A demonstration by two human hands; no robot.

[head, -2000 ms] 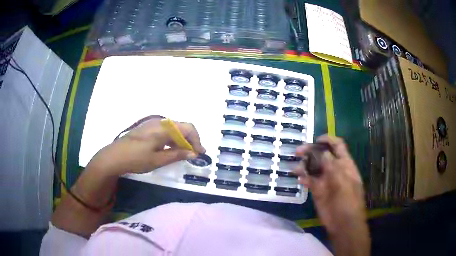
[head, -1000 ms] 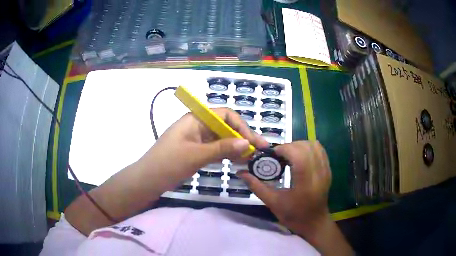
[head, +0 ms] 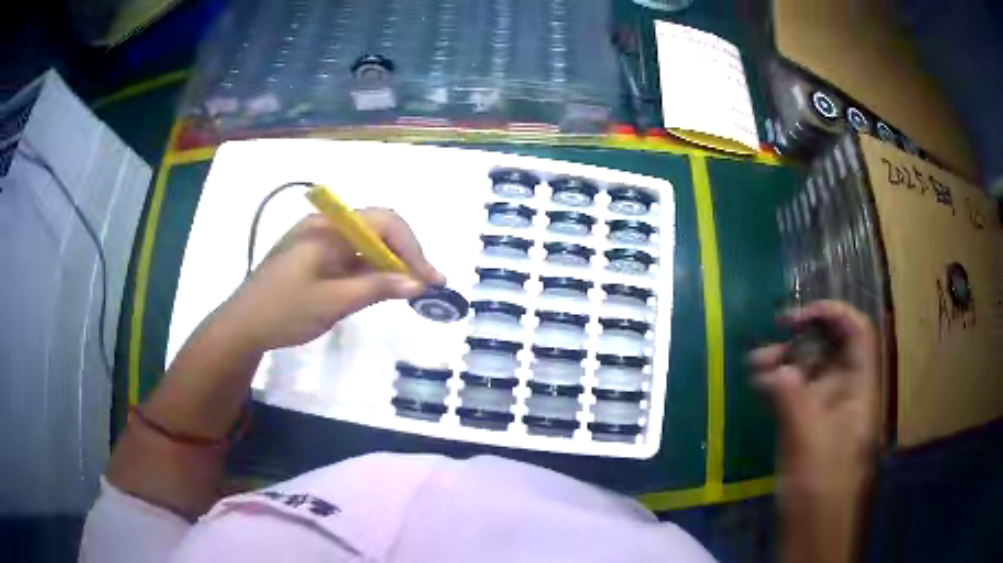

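Note:
My left hand (head: 330, 275), over the white blister tray (head: 209, 275), grips a yellow test probe (head: 357, 228). A black speaker driver (head: 440, 306) with a pale ringed face is at its fingertips, above the tray. My right hand (head: 819, 368) is blurred, at the right beside the cardboard, with its fingers around a dark disc (head: 812, 350). More drivers (head: 569, 225) stand on edge in columns in the tray's right part. Two more stand at the tray's front, left of the full columns.
Clear blister trays (head: 495, 66) are at the back with one disc on top. A record sheet (head: 706, 88) lies right of them. A cardboard layer sheet (head: 918, 363) with a disc lies on stacked packing trays (head: 825, 236) at the right. A white tray stack (head: 66, 253) is at the left.
My hands were together at one driver a second ago and are now apart. My left hand moved left with probe and driver. My right hand moved right to the cardboard; one fewer disc shows lying there.

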